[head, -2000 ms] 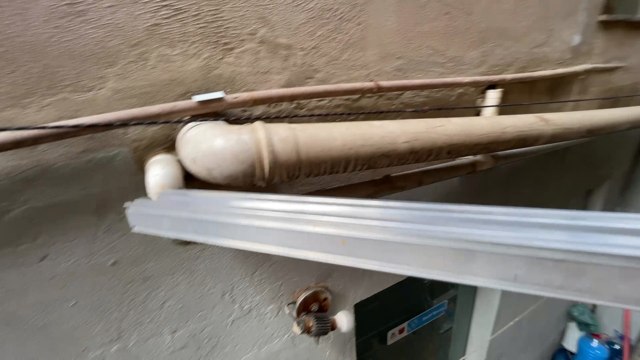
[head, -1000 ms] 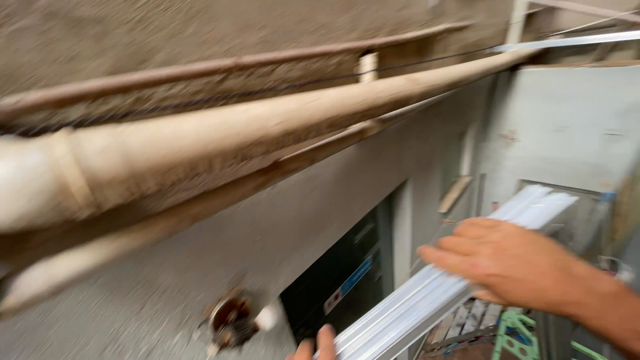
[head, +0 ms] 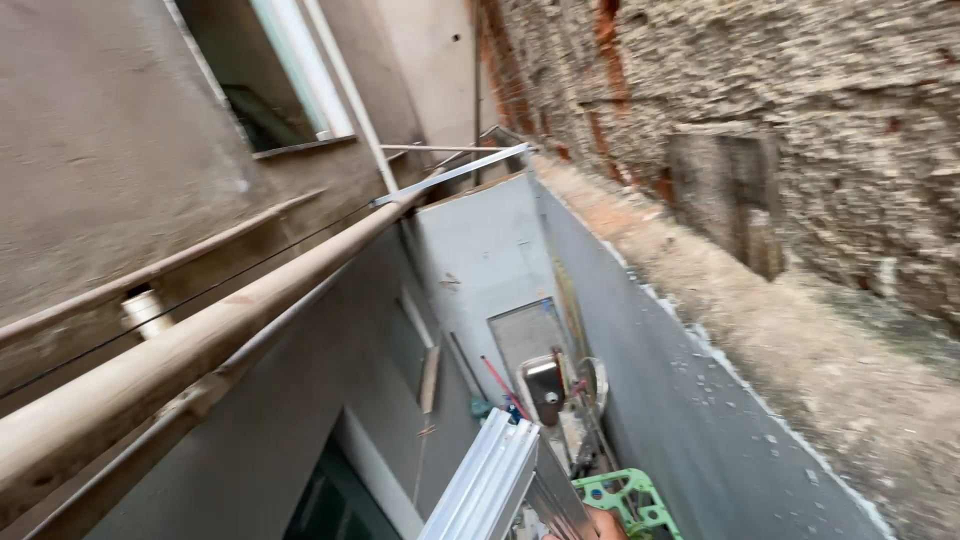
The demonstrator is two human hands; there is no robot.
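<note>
An aluminium profile (head: 489,474) rises from the bottom edge at the centre, its far end pointing up the narrow passage. One hand (head: 602,523), seemingly my right hand, shows only by a few fingers at the bottom edge, closed against the profile's right side. My left hand is out of view. A second metal bar (head: 457,174) lies across the far end of the passage, from near the large pipe (head: 247,319) to the top of the low wall on the right.
The large pipe, a thinner pipe (head: 161,262) and a black cable (head: 247,266) run along the left wall. At right a rough wall stands behind a concrete ledge (head: 720,315). Below are a green plastic frame (head: 626,499), a steel sink (head: 546,386) and other stored items.
The view has swung right and up along the passage. The profile, earlier held by two hands, now points away up the passage, and the left hand has gone out of view.
</note>
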